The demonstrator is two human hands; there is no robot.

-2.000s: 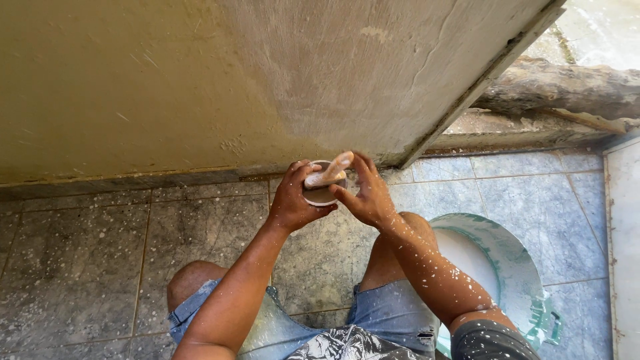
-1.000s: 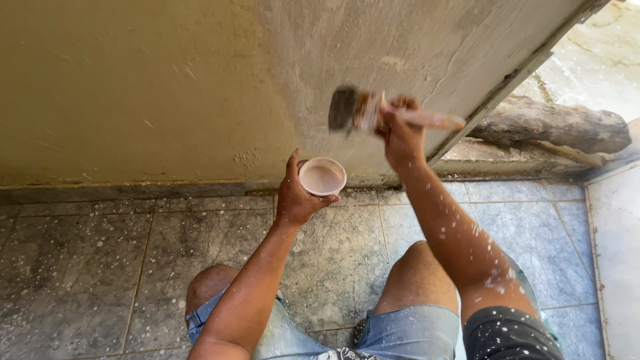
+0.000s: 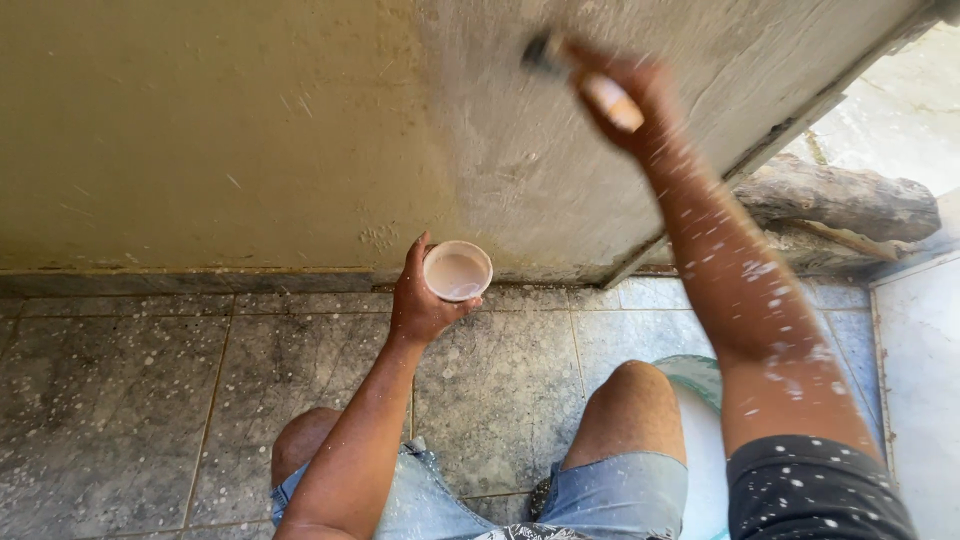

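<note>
My left hand (image 3: pixel 424 300) is wrapped around a small round cup (image 3: pixel 457 271) with pale, milky liquid inside, low in front of the wall. Up at the wall (image 3: pixel 480 105), my right hand (image 3: pixel 630 94) grips a paintbrush (image 3: pixel 615 103), blurred by motion. The dark bristles point left, close to the wall's greyish, wet-looking patch; whether they touch it is unclear. Left of that patch the surface is yellowish. White spatters cover my right forearm and dark sleeve.
A large tub with a green rim (image 3: pixel 694 371) stands beside my right knee. Paint-speckled floor tiles (image 3: pixel 495 375) run along the wall's base. A weathered log (image 3: pixel 840 195) lies beyond the wall's right edge, and a white panel (image 3: pixel 922 360) stands at far right.
The brush was at the cup two seconds ago, then lifted to the right of it. My right hand has since moved up and forward to the wall. My left hand still holds the cup.
</note>
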